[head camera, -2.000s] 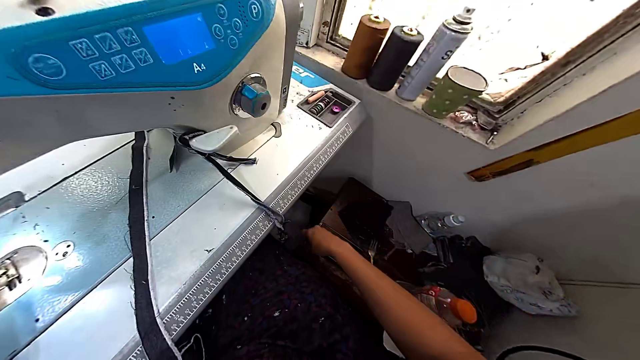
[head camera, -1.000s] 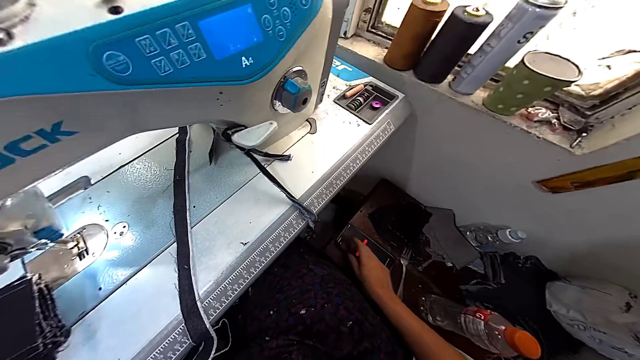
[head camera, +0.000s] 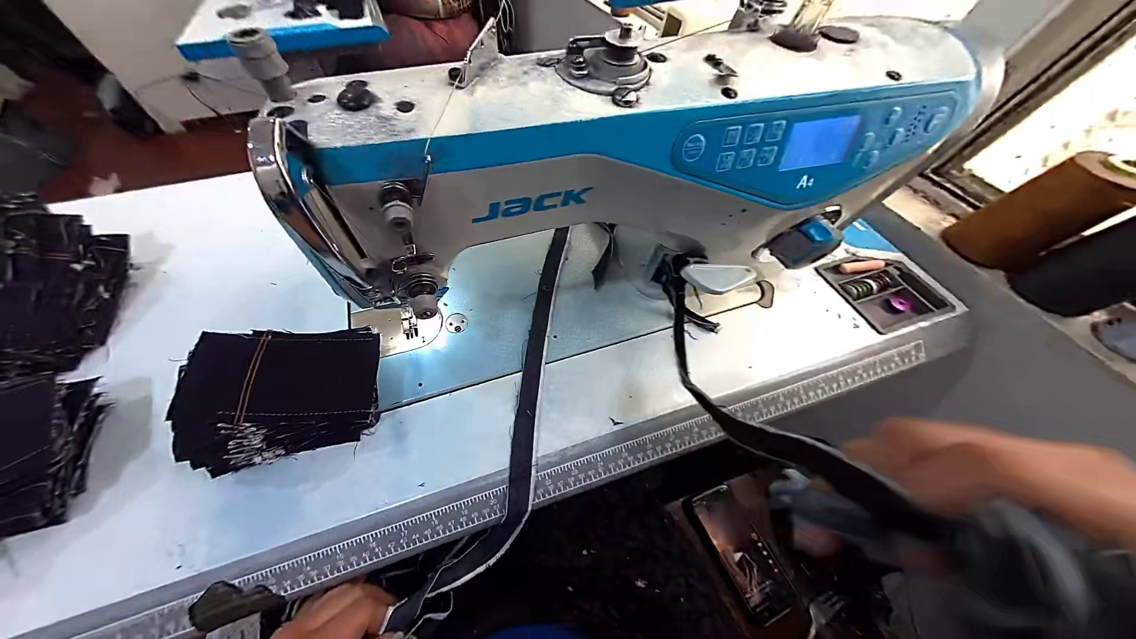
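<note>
A Jack sewing machine stands on a white table. My left hand, cut off by the lower edge, is at the table's front edge beside a dark strip of fabric with a pale edge; its grip cannot be made out. My right hand, blurred, is at the lower right against a second dark strip that hangs from the machine's lever; whether it grips the strip is unclear. A stack of dark fabric pieces with orange stitching lies left of the needle plate. A phone lies below the table edge.
More dark fabric stacks lie at the far left. A parts tray is set in the table's right end. Brown and black thread cones stand by the window. A ruler tape runs along the front edge.
The view has swung left. My right hand has risen from low beside the table to near the hanging strip. My left hand, unseen before, now shows at the front edge.
</note>
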